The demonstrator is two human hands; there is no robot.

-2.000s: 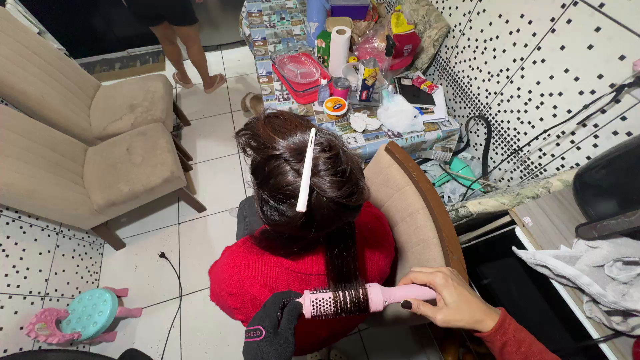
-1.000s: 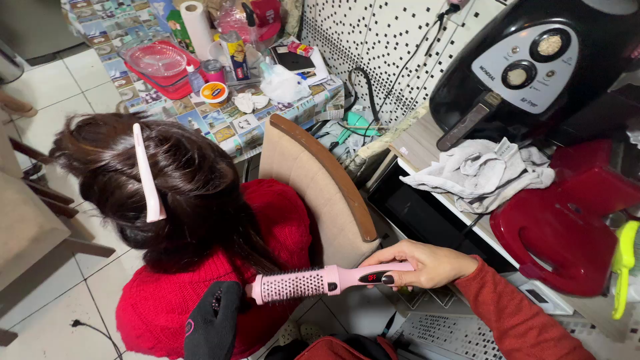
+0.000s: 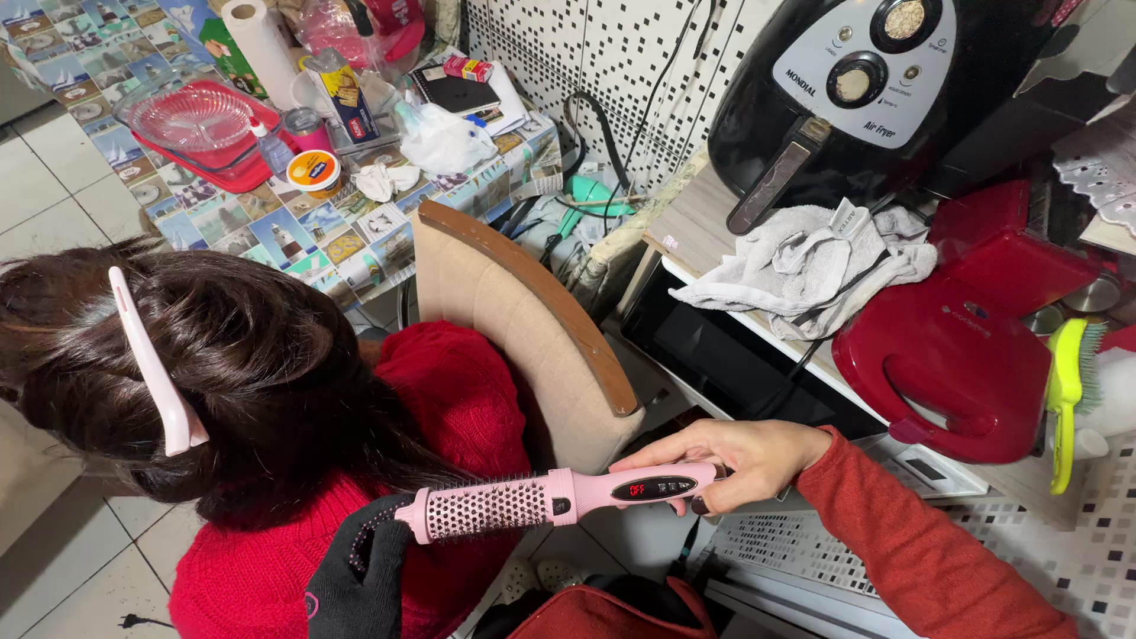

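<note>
My right hand [image 3: 741, 466] grips the handle of a pink heated round brush [image 3: 497, 508], whose small display reads OFF. The brush lies level, its bristled barrel pointing left. My left hand [image 3: 359, 568], in a dark glove, closes around the barrel's tip, by the ends of some dark hair. That hair [image 3: 266, 382] belongs to a seated person in a red knit sweater [image 3: 453, 390], seen from behind. A pale pink hair clip [image 3: 155, 364] holds the upper hair. The loose lower strands reach toward the barrel; whether any are wound on it I cannot tell.
A beige chair back with a wooden edge [image 3: 532, 293] stands beyond the brush. On the right are a black air fryer [image 3: 825, 98], a grey towel [image 3: 816, 266], a red appliance [image 3: 941, 364] and a yellow-green brush [image 3: 1068, 399]. A cluttered table [image 3: 293, 235] stands at the upper left.
The view has swung to the right since two seconds ago. Hair lay across the barrel in the earliest frame; now the barrel's front shows largely bare. Both hands still hold the brush.
</note>
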